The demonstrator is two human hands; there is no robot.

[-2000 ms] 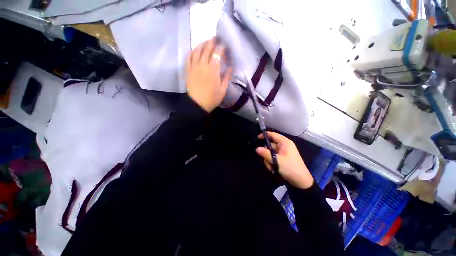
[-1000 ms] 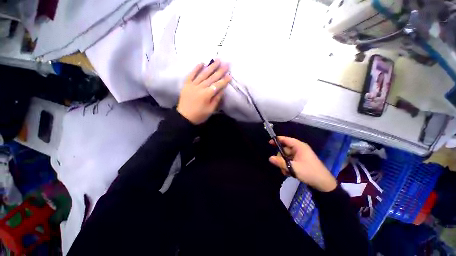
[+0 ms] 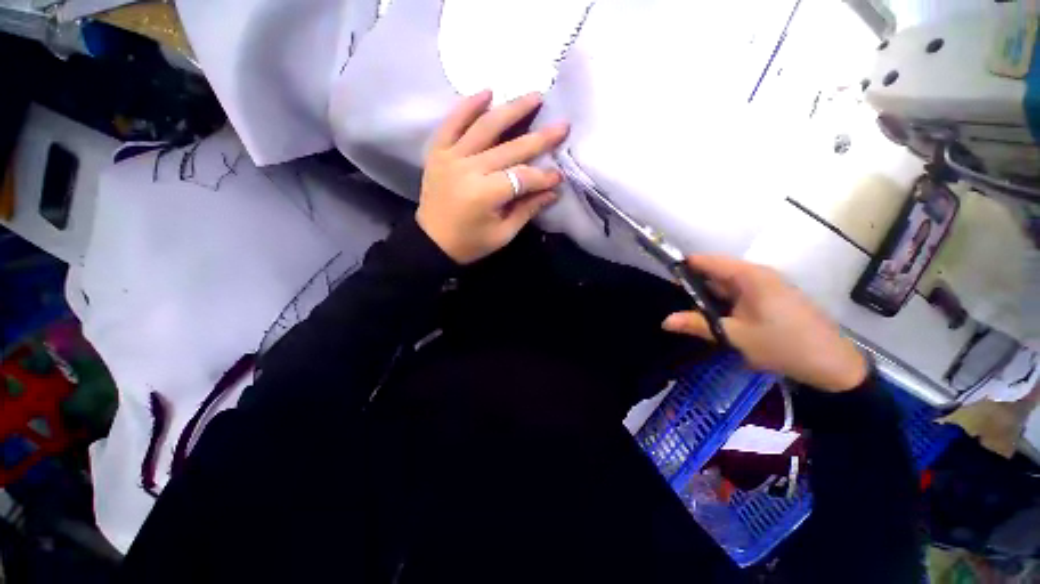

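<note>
A white garment panel lies over the table and its front edge. My left hand, with a ring, presses on the panel with fingers spread; a dark edge shows under the fingertips. My right hand holds fabric shears by the black handles. The silver blades point up-left, their tips close to my left fingers at the panel. Whether the blades are parted is unclear. Another white panel with maroon strips and dark thread tails hangs at the left.
The sewing machine head stands at upper right, with a lit smartphone below it. A blue lattice basket with maroon and white pieces is below the table. Stacked white panels lie at upper left. A red crate is at far left.
The maroon strips on the table panel, seen two seconds ago, are now mostly hidden as the cloth was turned over. My right hand and the shears have moved up and right.
</note>
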